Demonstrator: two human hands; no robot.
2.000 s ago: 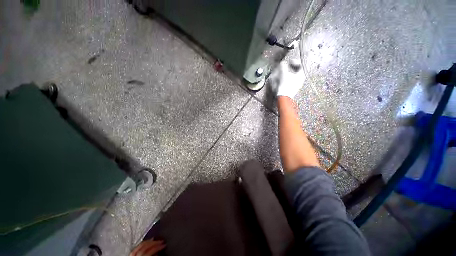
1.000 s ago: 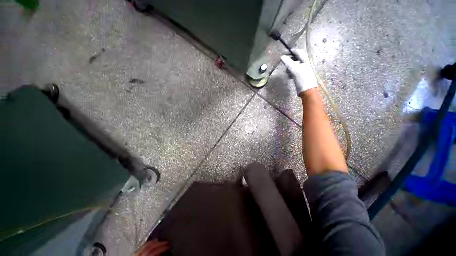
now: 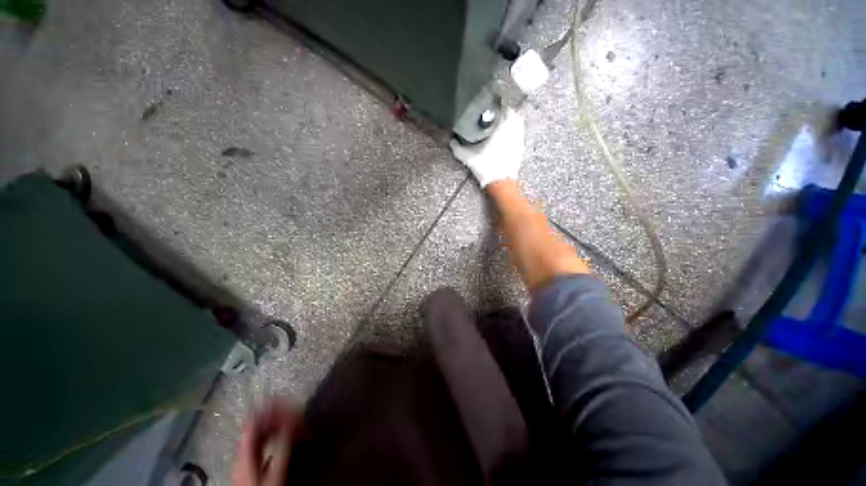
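The green cabinet (image 3: 389,47) stands at the upper middle, with a metal bracket and bolt (image 3: 486,119) at its near corner. My right hand (image 3: 494,154), in a white glove, is curled around the round foot under that corner and covers most of it. A small white block (image 3: 529,70) lies just beyond the hand on a dark cable. My left hand (image 3: 269,441) is bare and blurred at the bottom left, partly cut off by the edge; its fingers are unclear.
A second green cabinet (image 3: 85,332) with casters (image 3: 277,337) stands at the left. A pale air hose (image 3: 612,166) curves over the speckled floor on the right. A blue plastic stool (image 3: 821,332) and a thick dark hose or bar (image 3: 760,327) are at the right edge.
My right hand was on the dark cable beside the corner; it has let go and moved left and down onto the foot. The white block now shows. My left hand has risen further into view.
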